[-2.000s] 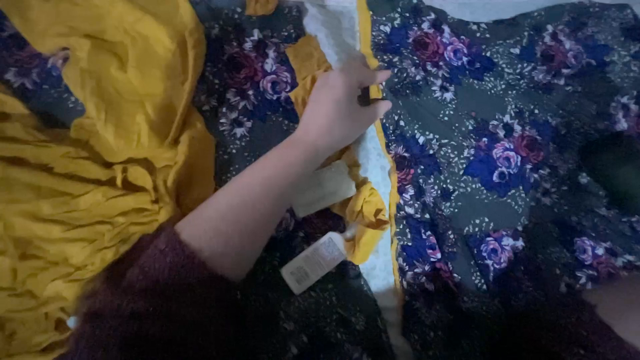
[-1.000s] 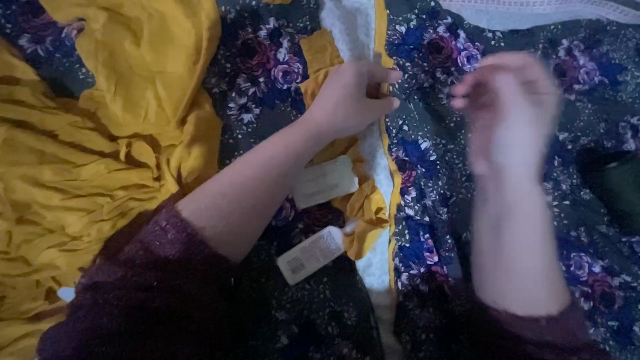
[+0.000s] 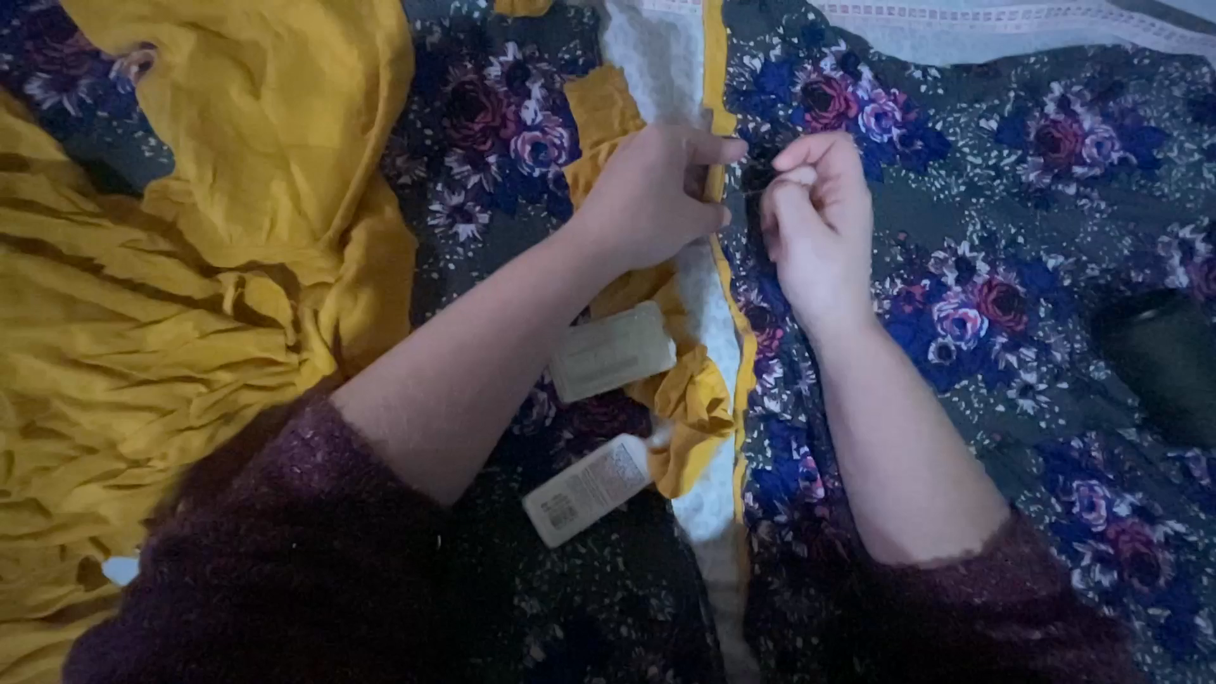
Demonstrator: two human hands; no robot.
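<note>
My left hand rests on the yellow edging strip of the floral fabric, with the strip between its thumb and fingers. Just right of it, my right hand is closed with thumb and fingertips together; a fine thread seems to run from them toward the strip, and whether a needle is there cannot be told. Pale patterned fabric shows beside the strip. Below my left hand lie a gathered yellow fabric piece and two tags, an upper pale tag and a lower printed tag.
A large crumpled yellow garment covers the left side, with a small white piece near its lower part. A dark object lies on the floral fabric at the right edge. White fabric with openwork trim runs along the top right.
My right hand came up from the lower right corner, was raised right of the strip a second ago, and is now close to my left hand. The left hand has stayed at the strip.
</note>
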